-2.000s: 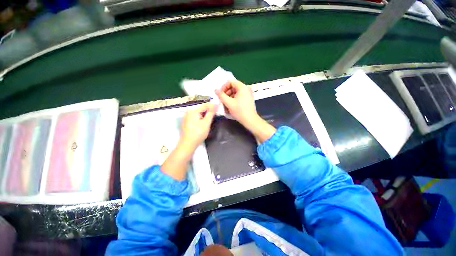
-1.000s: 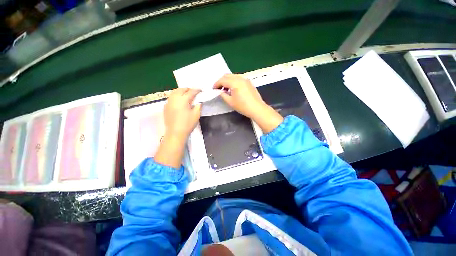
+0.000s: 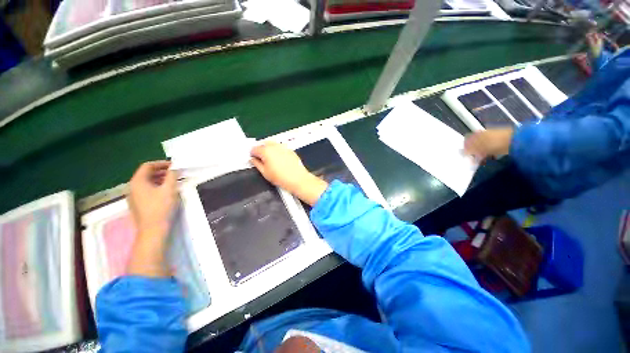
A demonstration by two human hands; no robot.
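A white protective bag (image 3: 207,146) is held flat between my hands at the upper edge of the packing tray (image 3: 221,300). My left hand (image 3: 153,200) grips its left corner and my right hand (image 3: 280,165) grips its right edge. The bag reaches over the far rim towards the green belt. Just below it a black tablet (image 3: 252,227) lies in the middle pocket. Another black tablet (image 3: 326,165) is in the right pocket, partly behind my right arm. A pink-blue bagged tablet (image 3: 116,241) lies in the left pocket, partly covered by my left hand.
A bag stack (image 3: 428,145) lies right of the tray, with another person's hand (image 3: 489,143) at its right edge. A tray with black tablets (image 3: 503,100) is beyond. A filled tray (image 3: 34,276) is at left. A grey post (image 3: 404,55) stands at the belt; stacked trays (image 3: 145,34) lie across it.
The view has swung right. The bag is now stretched flat between my hands, which have moved farther apart. Another person's hand and sleeve have come in at the bag stack.
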